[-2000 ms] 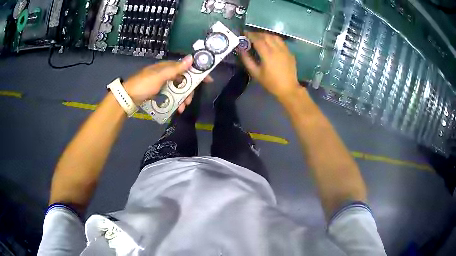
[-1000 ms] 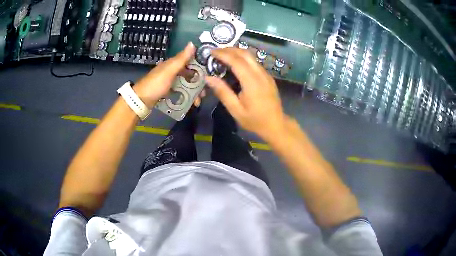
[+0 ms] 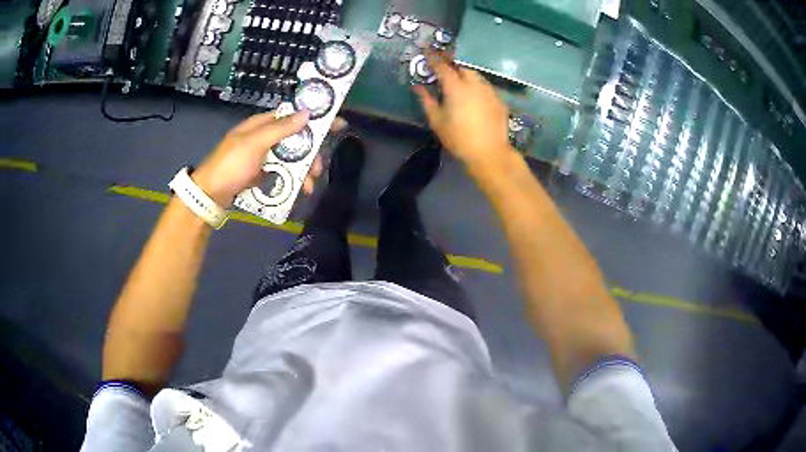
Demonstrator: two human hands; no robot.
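Note:
My left hand (image 3: 239,159) holds a silver-grey carrier strip (image 3: 294,184), tilted, above the floor in front of the bench. Three round units sit in its upper seats, one of them (image 3: 336,59) at the far end. The seat nearest me is an open ring with no unit. My left thumb lies on the strip's edge between units. My right hand (image 3: 426,78) is over the bench edge, its fingertips closed around another round unit (image 3: 422,69). The fingers partly cover that unit.
Another metal strip with round parts (image 3: 408,26) lies on the green bench (image 3: 376,93) beyond my right hand. Dark racks (image 3: 274,48) stand at the left. Clear ribbed trays (image 3: 672,150) fill the right. Several small round parts lie right of my right hand. A cable hangs at the left edge.
A third round unit now sits in the strip. My right hand has moved from the strip to the bench, onto another unit. My left hand and the strip have shifted left and slightly nearer me.

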